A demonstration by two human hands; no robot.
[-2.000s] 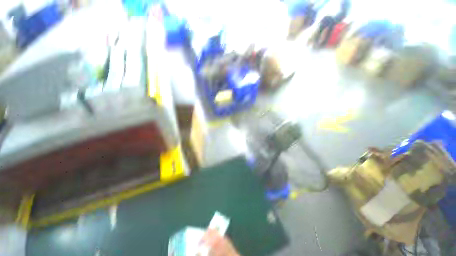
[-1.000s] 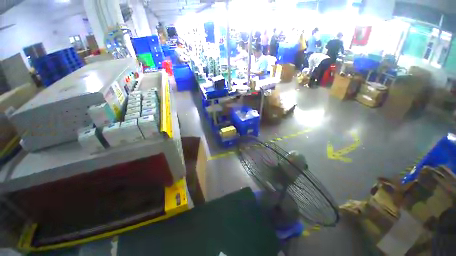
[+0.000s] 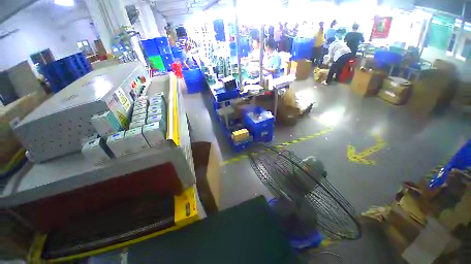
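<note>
Neither of my hands is in the picture. The dark green work table (image 3: 227, 234) lies nearest in front of me at the bottom, cut off by the lower edge. The heat-shrink tunnel (image 3: 67, 116) stands at the left, with a red-brown curtain (image 3: 103, 193) over its dark mesh conveyor (image 3: 111, 232). A yellow end guard (image 3: 186, 205) sits at the belt's right corner. Several white product boxes (image 3: 128, 140) stand in rows on top of the machine.
A pedestal fan (image 3: 304, 191) stands right of the table. An open brown carton (image 3: 210, 175) stands beside the machine. Scrap cardboard (image 3: 434, 221) lies at the lower right by a blue bin (image 3: 452, 165). Blue crates (image 3: 258, 124) stand farther back. People (image 3: 340, 55) are in the background.
Two seconds ago a hand held a white and teal box over the table; it has left the picture. The view has risen, sharpened and shifted slightly since.
</note>
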